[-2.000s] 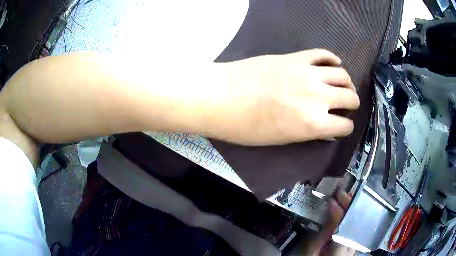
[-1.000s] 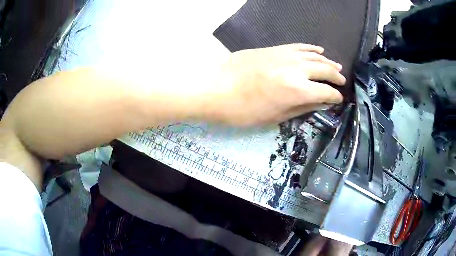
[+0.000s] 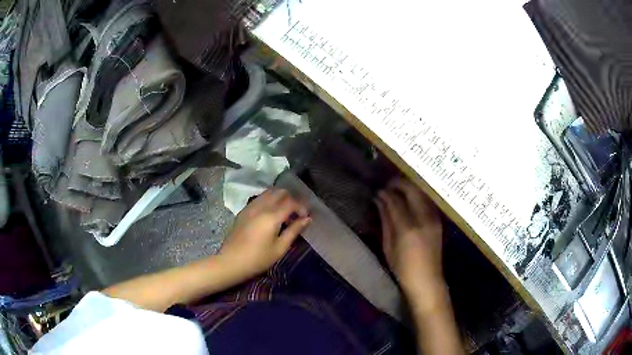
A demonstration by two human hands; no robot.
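A long, narrow brown fabric strip lies diagonally over the wearer's lap, below the table edge. My left hand is at the strip's upper part, fingers curled and thumb near its edge; whether it grips the strip cannot be told. My right hand is right of the strip, over dark cloth in the table's shadow, fingers bent down; its fingertips are dim and any hold is unclear. A ribbed dark brown garment panel lies at the upper right of the table, with no hand on it.
White machine table has a printed ruler scale along its near edge. The shiny metal folder is at the lower right, with a sliver of red-orange handle. Brown cloth is heaped at the left, beside crumpled pale material.
The view has swung left and down towards the lap. My left hand has left the panel on the table and moved down to the strip. My right hand has come into fuller view over the lap.
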